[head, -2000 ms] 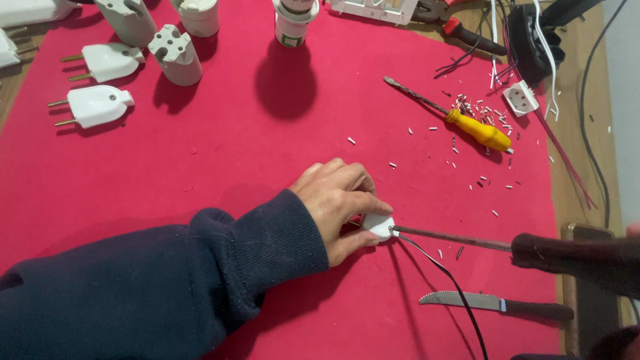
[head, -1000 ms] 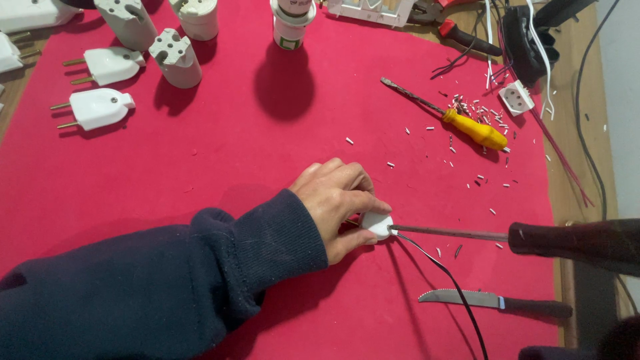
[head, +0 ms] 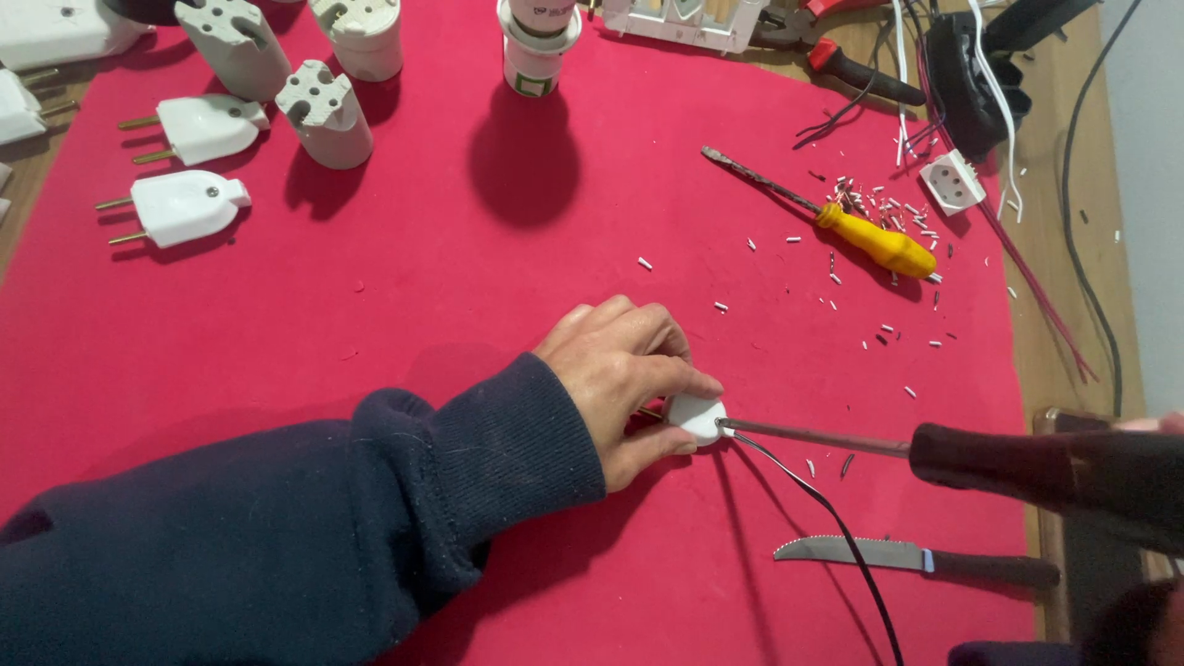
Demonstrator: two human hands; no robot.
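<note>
My left hand [head: 629, 384] pinches a white electrical plug [head: 696, 418] between thumb and fingers, its brass pins toward the palm. A black and white cord [head: 846, 536] leaves the plug's right end and runs to the bottom edge. The tip of a long screwdriver [head: 814, 437] with a dark handle touches the screw in the plug's cord end. Only a bit of my right hand [head: 1167, 424] shows by that handle at the right edge; the rest is out of view or in shadow. A serrated knife [head: 856, 551] with a dark handle lies below the screwdriver.
Yellow-handled screwdriver [head: 874, 242] and insulation scraps [head: 888, 208] lie at upper right, near a white socket module [head: 953, 182] and red-handled pliers [head: 856, 74]. Two white plugs [head: 190, 208] and grey cylindrical sockets [head: 326, 120] are at upper left. A white container [head: 534, 65] stands at top centre.
</note>
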